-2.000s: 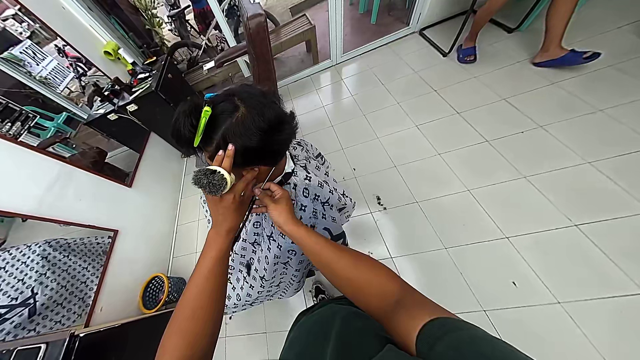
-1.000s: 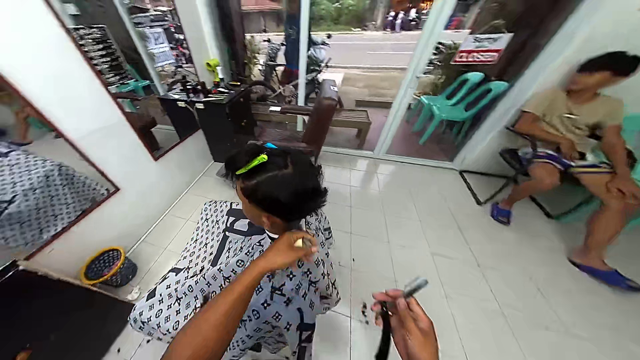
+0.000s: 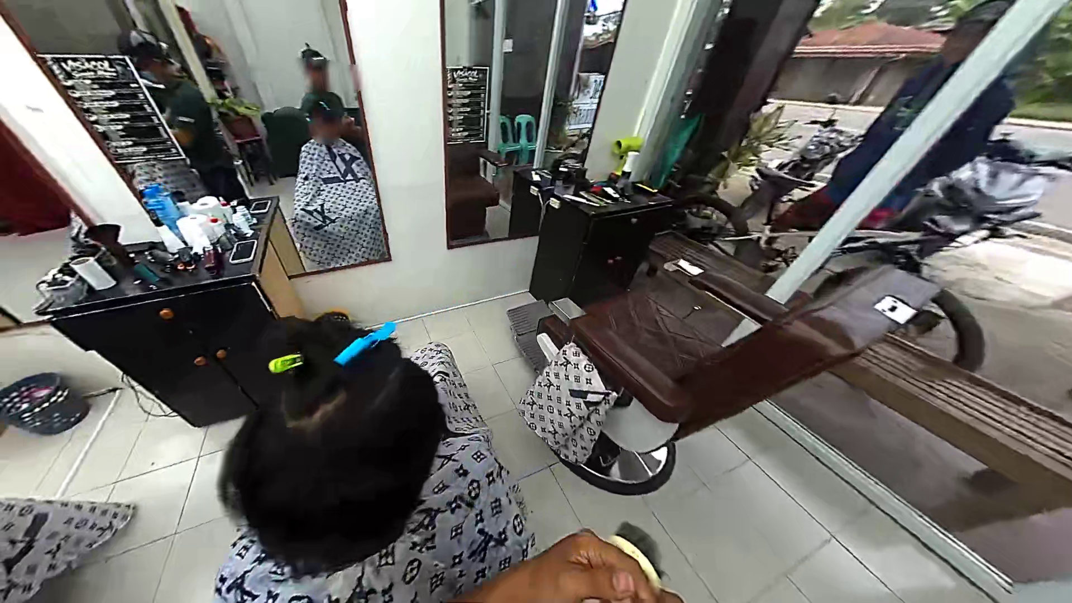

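A seated person's dark-haired head (image 3: 343, 452) is seen from above at lower left, with a green hair clip (image 3: 286, 363) and a blue hair clip (image 3: 365, 343) in the hair. Around the person lies a white patterned cape (image 3: 461, 519). At the bottom edge my left hand (image 3: 578, 569), partly cut off, holds a round brush with a cream rim and dark bristles (image 3: 641, 548), just right of the cape. My right hand is out of view.
A brown barber chair (image 3: 662, 335) with a patterned cloth (image 3: 569, 402) stands at right, beside a slatted bench (image 3: 963, 410). Bottles and tools cover a black cabinet (image 3: 167, 335) at left; another black cabinet (image 3: 590, 243) holds tools. Wall mirrors (image 3: 335, 209) and a basket (image 3: 42, 402) are at left.
The view has swung left toward the mirrors and cabinets. My right hand, which held a dark tool and a comb-like item a second ago, has left the view. My left hand is now at the bottom edge.
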